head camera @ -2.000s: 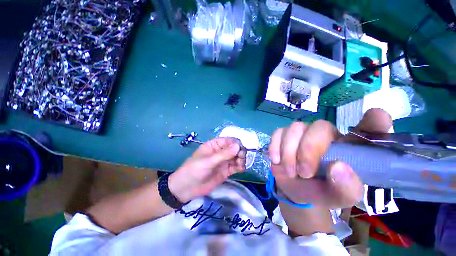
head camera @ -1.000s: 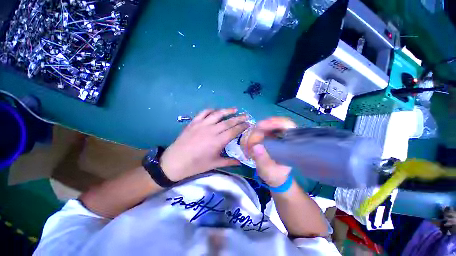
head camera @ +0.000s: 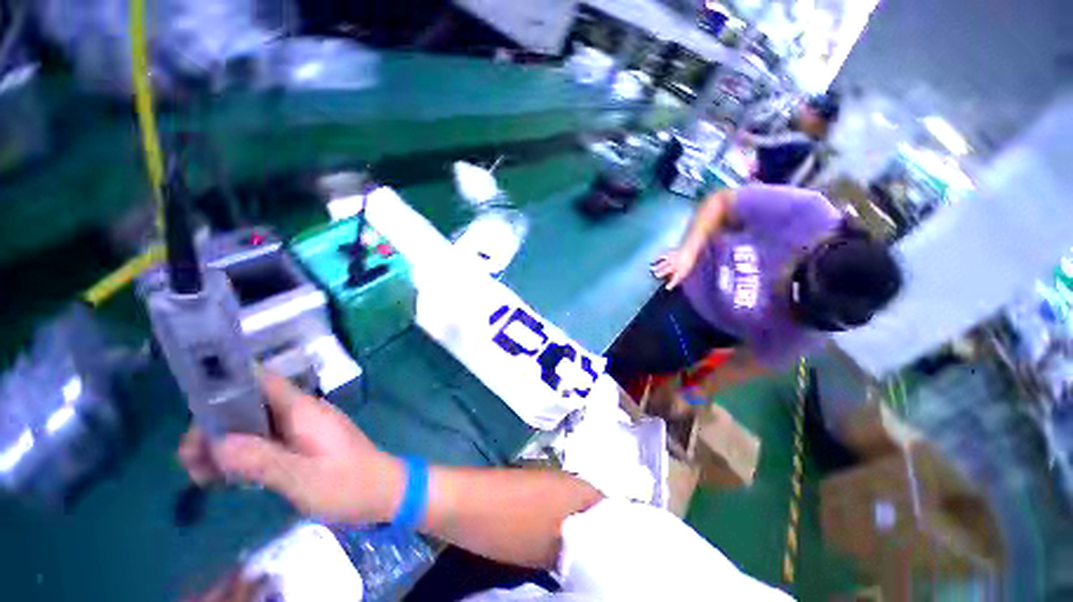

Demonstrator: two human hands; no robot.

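Note:
My right hand [head camera: 294, 459], with a blue band at the wrist, is closed around a grey electric screwdriver [head camera: 212, 353] at the left. The screwdriver stands roughly upright in view, its cord end up; its tip is hidden. A white device housing [head camera: 308, 569] lies below my right hand at the bottom edge, partly cut off, with clear film beside it. My left hand [head camera: 239, 588] shows only as a blurred bit at the bottom edge beside the housing; its grip cannot be made out.
The screw feeder [head camera: 282, 308] and green power supply [head camera: 351, 280] stand behind the screwdriver. A white liner stack [head camera: 461, 296] with black frames [head camera: 553, 365] runs along the bench. A yellow cord [head camera: 144, 106] hangs at left. A person in purple [head camera: 753, 265] is at the right, near cartons [head camera: 724, 445].
The view has swung right and up, showing the line and another person. My right hand and the screwdriver are now away from the housing. My left hand has mostly left the picture.

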